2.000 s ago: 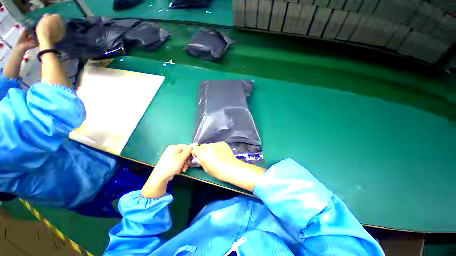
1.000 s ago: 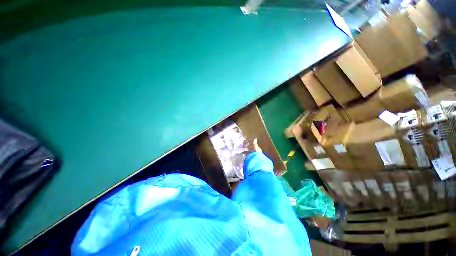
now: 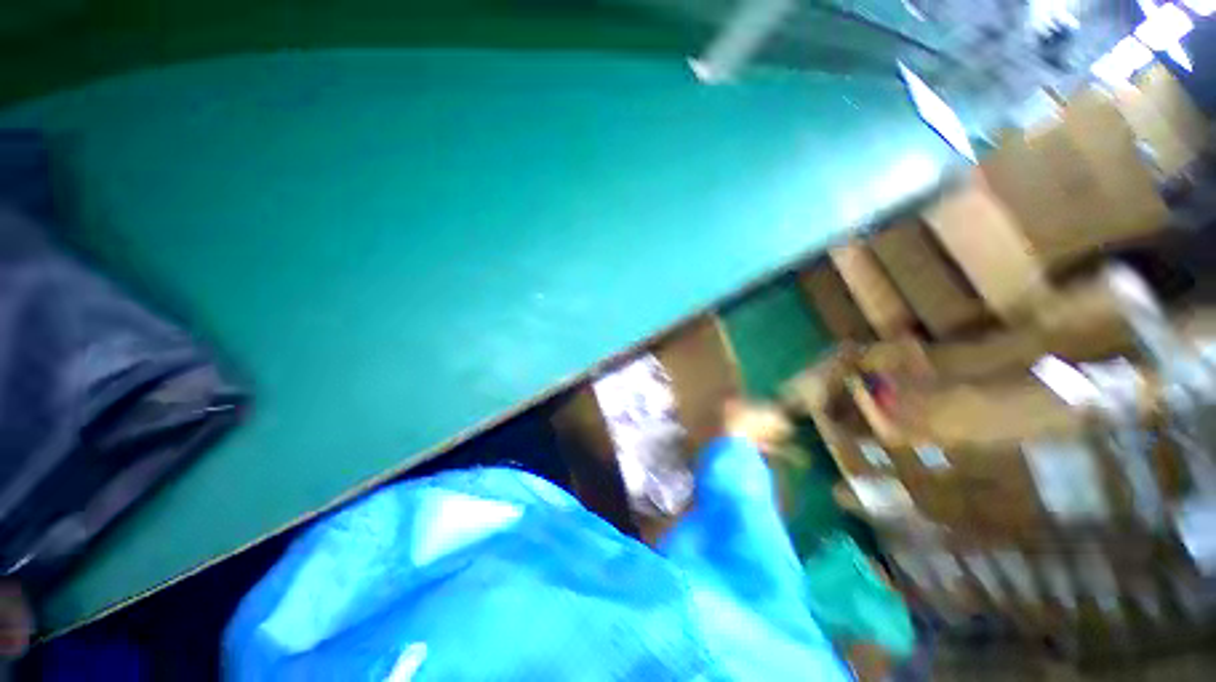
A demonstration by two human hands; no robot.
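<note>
A dark glossy poly mailer point(image 3: 100, 380) lies on the green-topped bench point(image 3: 440, 253), cut off by the left edge of the picture. A small blurred patch of skin at the lower left edge, beside the mailer, appears to be my left hand point(image 3: 14, 621); its fingers are not shown. My right hand point(image 3: 760, 424) is small and blurred at the right side of an open carton point(image 3: 703, 373) below the bench edge. Whether it holds anything cannot be told. Whitish, shiny contents point(image 3: 643, 433) show in the carton.
Brown cartons point(image 3: 1067, 173) are piled at the right beyond the bench edge. Labelled cartons point(image 3: 987, 466) stand nearer, with a green plastic bag point(image 3: 854, 600) on the floor side. A pale sheet point(image 3: 936, 113) stands at the bench's far end.
The view first swung right from the bag with both hands on it to the carton. Since then my right hand has risen slightly from the contents, and more of the mailer shows.
</note>
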